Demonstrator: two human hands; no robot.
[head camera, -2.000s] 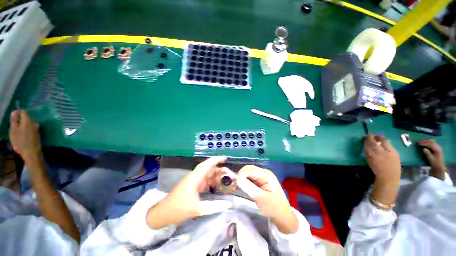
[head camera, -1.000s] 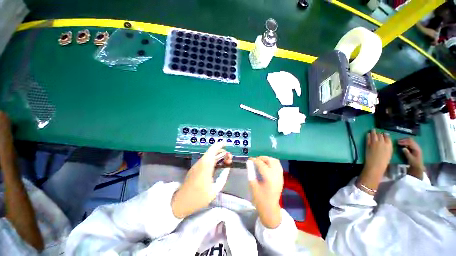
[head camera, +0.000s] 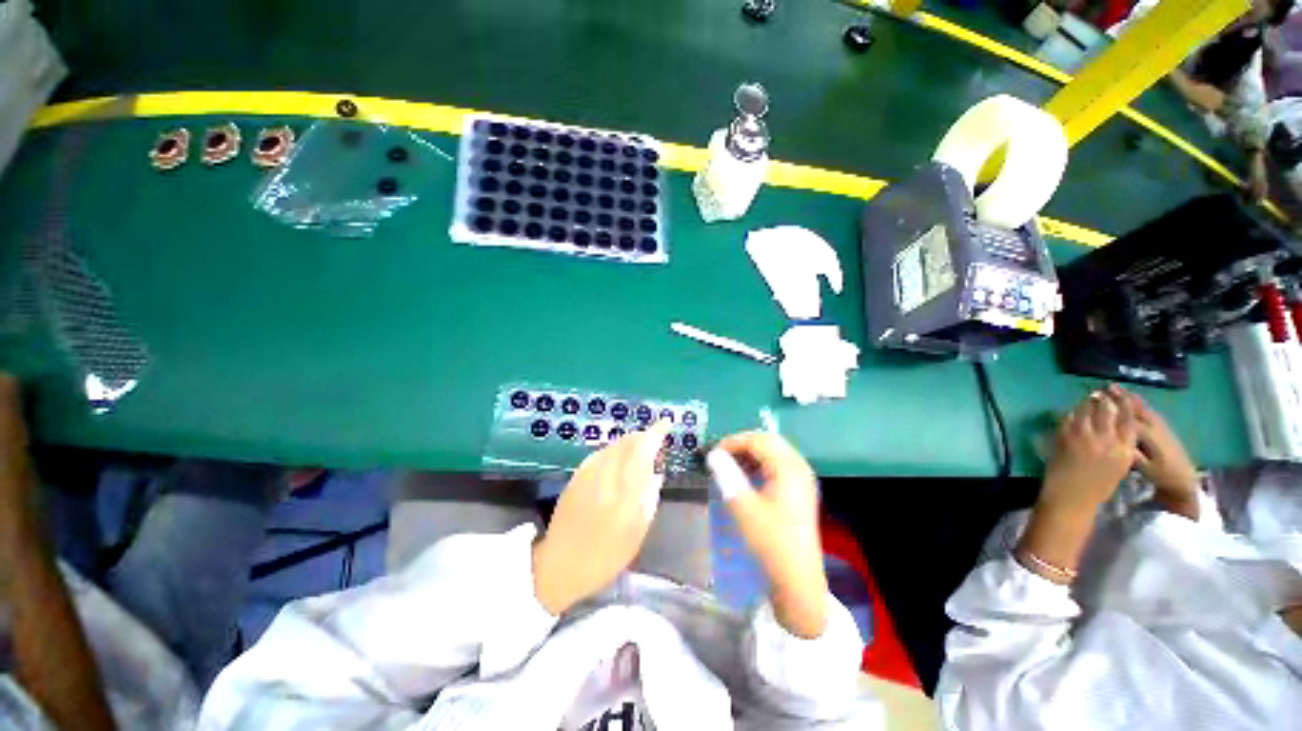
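The small clear lens tray (head camera: 507, 443), with two rows of dark round parts, lies at the bench's front edge. My left hand (head camera: 607, 507) is over the tray's lower right part, fingers closed around a small copper-coloured module housing (head camera: 664, 456); only a sliver shows and the hand hides the rest. My right hand (head camera: 771, 500) is at the tray's right end, thumb and fingertips close together beside the dark parts. White covers show on some fingertips. Whether the right fingertips hold a small dark part is too blurred to tell.
Behind are the large blister tray (head camera: 460, 200), clear bag (head camera: 321, 200), copper-coloured parts (head camera: 221, 143), dispenser bottle (head camera: 731, 179), wipes (head camera: 817, 363), white stick (head camera: 721, 341) and tape dispenser (head camera: 928, 271). Another person's hands (head camera: 1092, 450) rest at right; a forearm (head camera: 36, 571) is at left.
My hands were together around the housing above my lap; they have separated and moved up to the tray's right end. The view has shifted. The neighbour's hands at right have come together.
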